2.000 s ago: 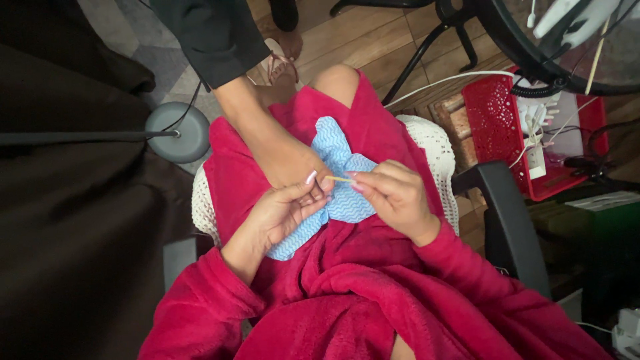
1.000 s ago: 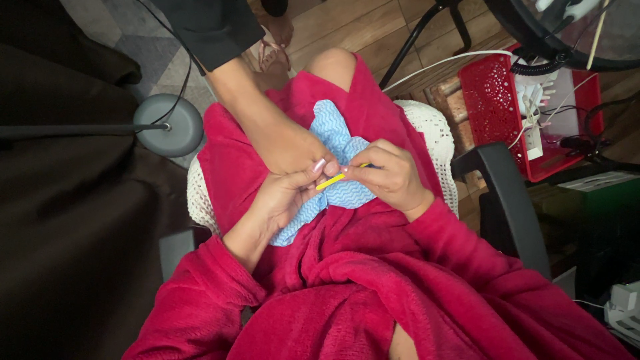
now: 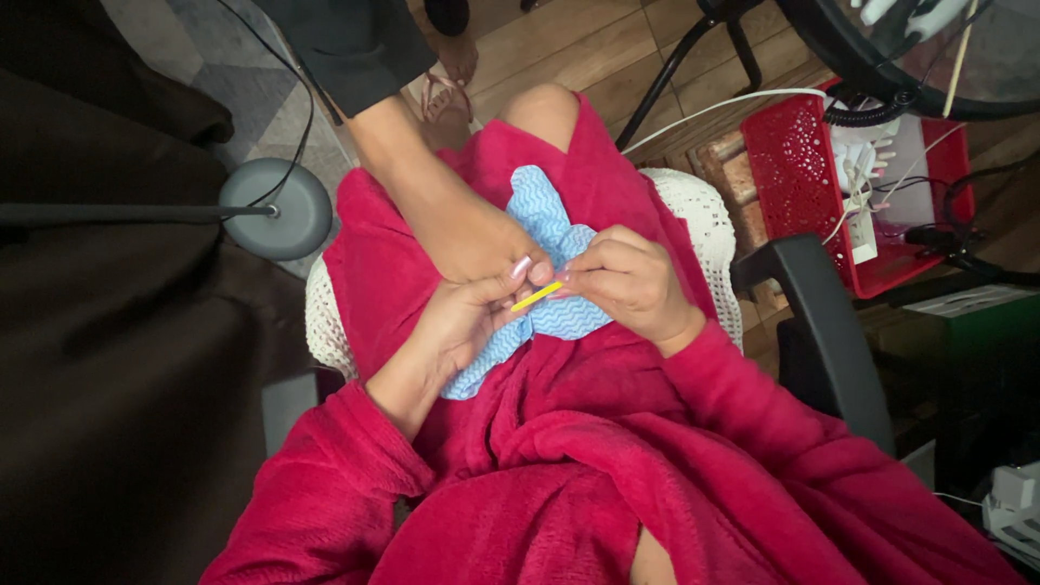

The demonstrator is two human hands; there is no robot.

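Observation:
Another person's bare foot [image 3: 455, 219] rests on my lap, its toes over a blue-and-white wavy-patterned cloth [image 3: 540, 203]. My left hand [image 3: 467, 321] is at the toes, its thumb and fingers gripping the toe end of the foot. Between the fingertips of my right hand [image 3: 630, 284] is a thin yellow nail file [image 3: 536, 296], slanting down to the left across the toe tips. The exact contact of file and nail is too small to tell. A red robe [image 3: 569, 455] covers my lap and arms.
A red perforated plastic basket [image 3: 788, 171] with cables stands at right, beside the black chair armrest [image 3: 821, 325]. A black-rimmed round table [image 3: 877, 73] is at upper right. A grey round lamp base [image 3: 276, 207] stands left. The person's other foot [image 3: 447, 106] wears a sandal.
The yellow file shows broad side up now, where two seconds ago it looked thin and pale. Both hands stay at the toes. The view has shifted slightly.

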